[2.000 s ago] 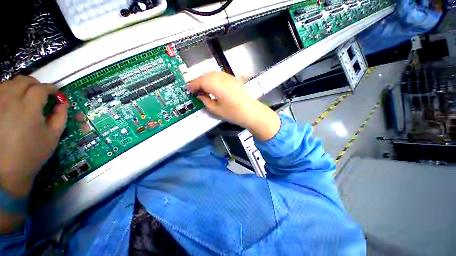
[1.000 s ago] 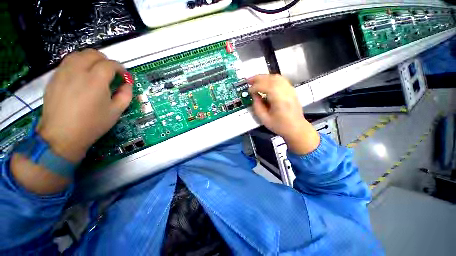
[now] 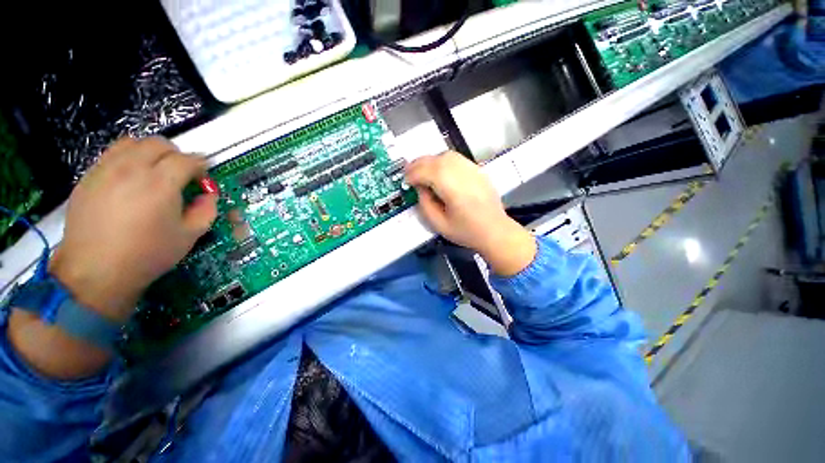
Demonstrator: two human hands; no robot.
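A green circuit board (image 3: 303,203) lies between pale conveyor rails in front of me, with dark connector bars on it. A red component (image 3: 369,113) sits at its upper right corner. My left hand (image 3: 136,217) is over the board's left part, a second red component (image 3: 209,184) at its fingertips; whether it grips this is hidden. My right hand (image 3: 457,199) is at the board's right edge, thumb and fingers together; whether something is between them cannot be seen.
Beyond the far rail (image 3: 271,104) stand a black bin with silver pieces (image 3: 163,95) and a white tray (image 3: 244,45) with black components. Another board (image 3: 669,41) is farther right. Yellow-black floor tape (image 3: 706,289) lies at right.
The camera view has shifted between frames. Both hands stay at the same parts of the board, with only small finger movements visible.
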